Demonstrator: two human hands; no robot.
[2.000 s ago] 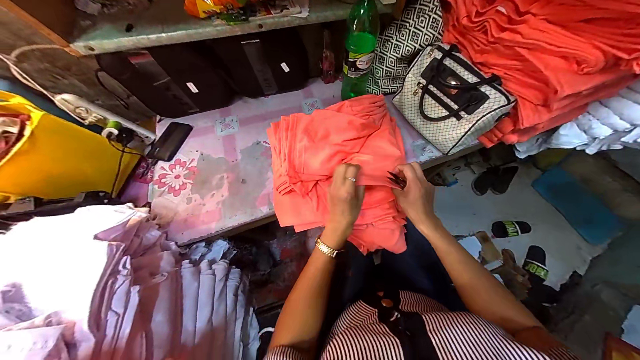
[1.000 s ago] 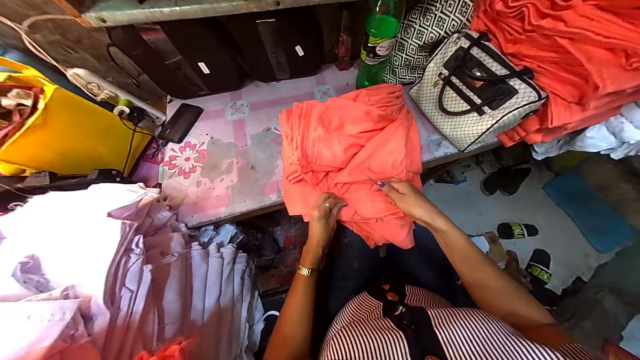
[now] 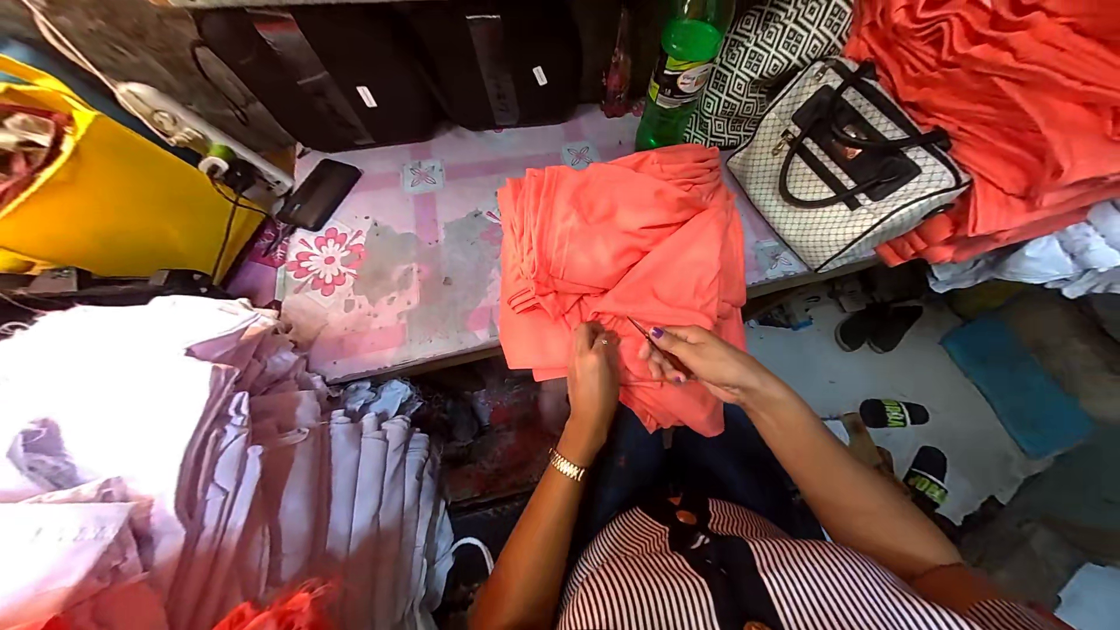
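Observation:
A pile of coral fabric (image 3: 612, 236) lies on the table, its near end hanging over the edge toward my lap. My left hand (image 3: 595, 363), with a ring and a gold-coloured watch at the wrist, pinches the cloth near the front. Just right of it, my right hand (image 3: 687, 354) holds a small dark pointed tool (image 3: 652, 337), perhaps thread snips, its tip pointing up and left over the fabric. The fingers partly hide the tool, so its exact kind is unclear.
Stacked white cloth (image 3: 262, 472) fills the left foreground. On the table (image 3: 420, 254) lies a black phone (image 3: 321, 194). Behind stand black speakers (image 3: 499, 61) and a green bottle (image 3: 682, 79). A checked handbag (image 3: 844, 166) and more coral cloth (image 3: 1015, 114) sit at right. Slippers (image 3: 892, 413) lie on the floor.
The dark tool, over the cloth in my right hand two seconds ago, now points up and left beside my left hand. The near folds of the coral fabric have shifted.

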